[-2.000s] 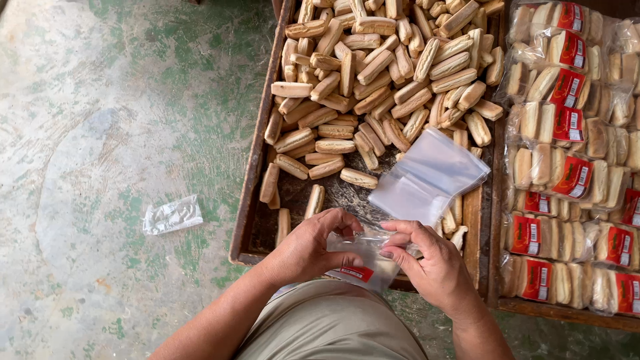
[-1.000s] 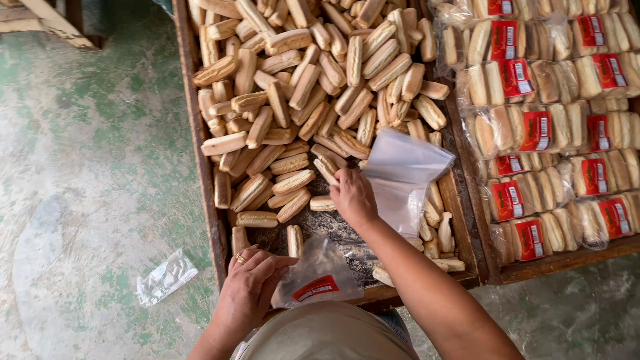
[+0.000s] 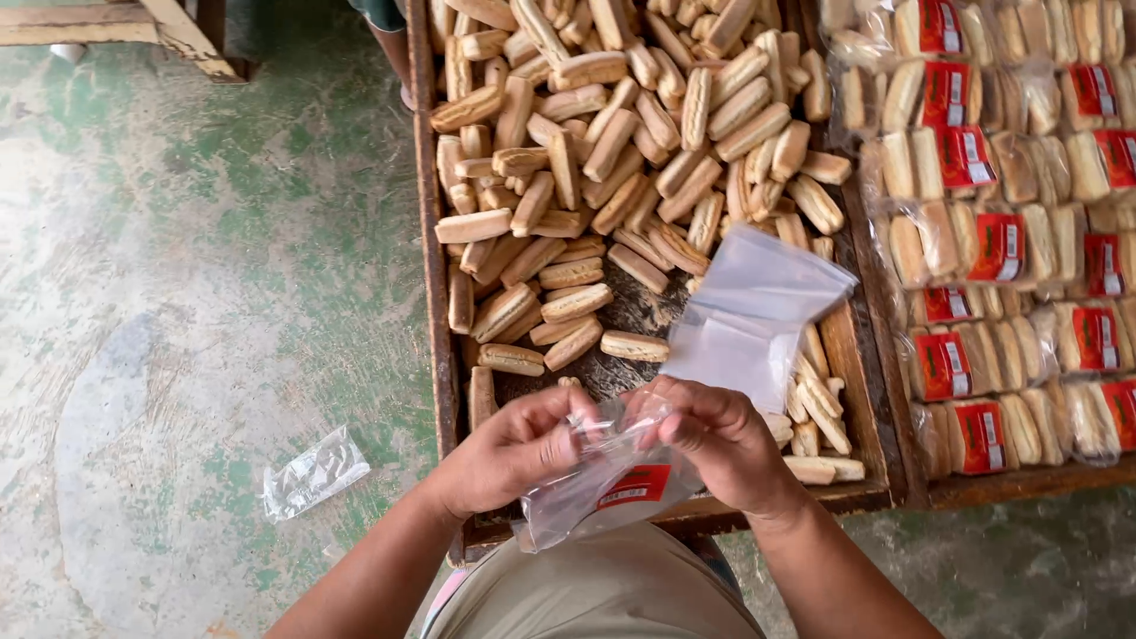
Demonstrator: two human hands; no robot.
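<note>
Near the tray's front edge, my left hand (image 3: 524, 448) and my right hand (image 3: 719, 439) pinch the upper edge of a clear plastic bag (image 3: 568, 510) between thumbs and fingers. The bag carries a red label with writing and hangs toward my body; no bread stick shows clearly inside it. Just beyond my hands, finger-shaped bread or biscuit sticks (image 3: 635, 346) lie heaped in a wooden tray (image 3: 430, 266). A stack of flat clear plastic bags (image 3: 763, 302) rests on the tray's right part, close to my right hand.
To the right, a second wooden tray (image 3: 1029, 486) holds rows of filled, red-labelled packs (image 3: 998, 248). A crumpled clear wrapper (image 3: 315, 472) lies on the floor at left. Wooden furniture legs (image 3: 191, 40) stand at the top left, with another person's leg (image 3: 397, 58) by the tray.
My right hand was reaching to the sticks by the flat bags a second ago; now it is back at the bag beside my left hand, both gripping its edge.
</note>
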